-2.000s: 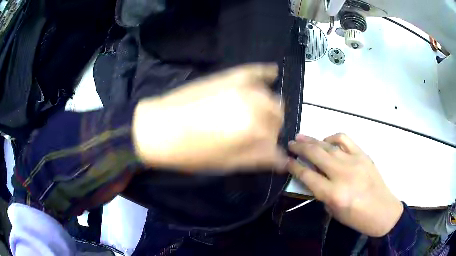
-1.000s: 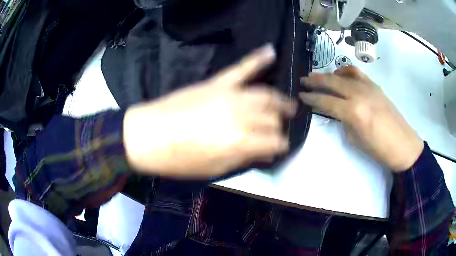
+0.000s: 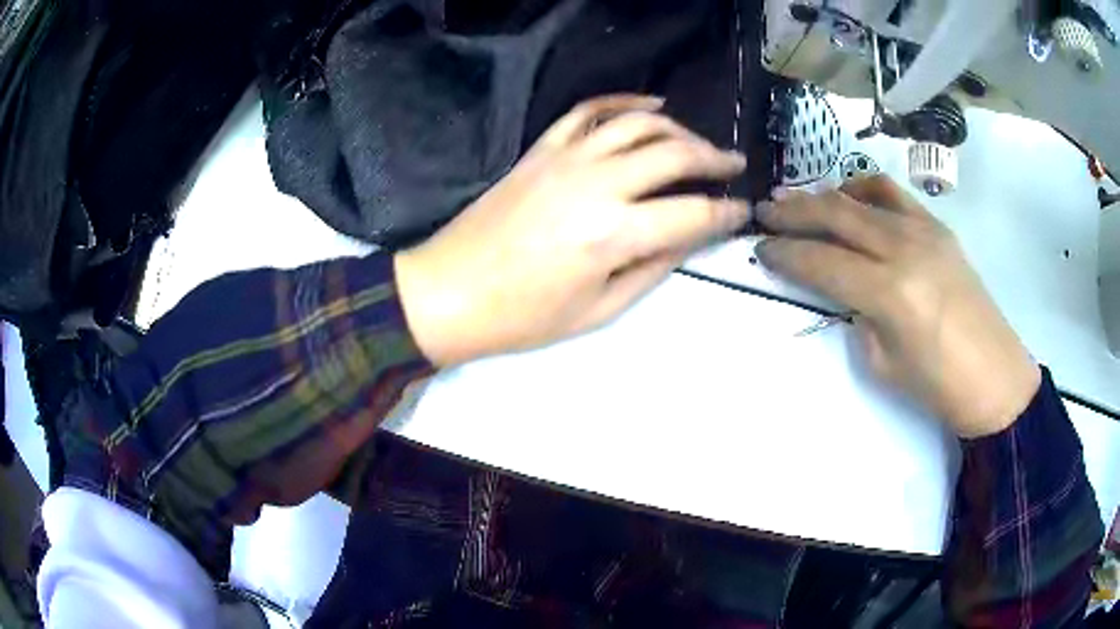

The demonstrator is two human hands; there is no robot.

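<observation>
The black waistband [image 3: 758, 92] runs along the right edge of the black jeans body [image 3: 491, 86], with a pale stitch line, beside the needle plate [image 3: 812, 135]. My left hand [image 3: 590, 234] lies on the cloth, its fingertips pressing the waistband's near end. My right hand [image 3: 903, 277] pinches that same end from the right, its fingertips almost touching the left ones. A thin pointed metal tool [image 3: 824, 324] sticks out below my right hand. The end itself is mostly hidden by the fingers.
The white machine head [image 3: 847, 49] with its ribbed tension knob [image 3: 933, 166] stands at the upper right. More black garments [image 3: 160, 135] are heaped at the left. The white table [image 3: 663, 393] has a curved front edge above my plaid-clothed lap.
The cloth has moved away from me, up towards the machine, baring more table in front. My left hand has moved from over the cloth to the waistband end, near my right fingertips.
</observation>
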